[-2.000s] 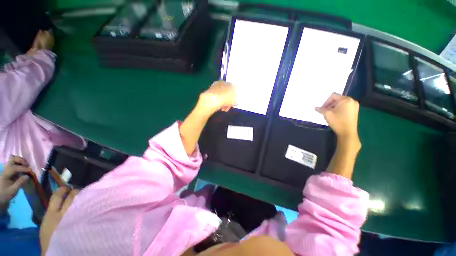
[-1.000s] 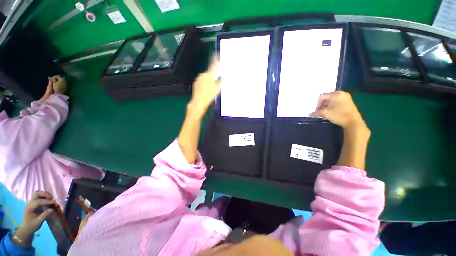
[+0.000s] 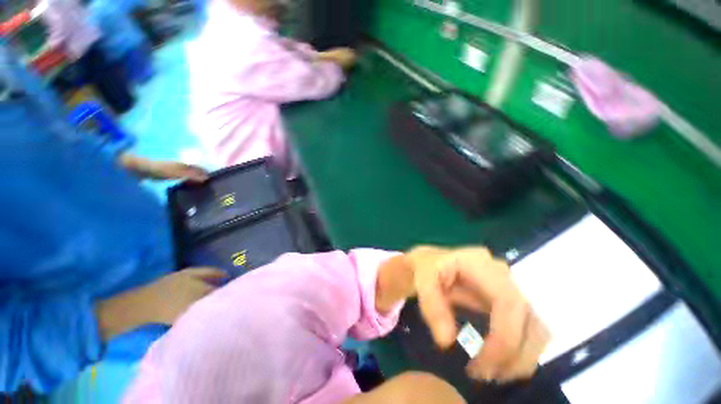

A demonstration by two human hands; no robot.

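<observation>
Two tablets with plain white screens lie side by side in a black tray at the lower right: one tablet beside my left hand, the other cut off by the picture's edge. My left hand is over the tray's near part, blurred, with fingers curled and apart and nothing seen in it. A white label shows between its fingers, on the black surface. My right hand is not in view.
A person in blue holds a black tray with two dark tablets showing yellow marks. Stacked trays stand on the green bench. A person in pink leans there. A pink cloth hangs on the rail.
The view has swung left, so the white-screened tablets now sit at the lower right. My right hand has left the picture. The neighbour's tray shows more fully.
</observation>
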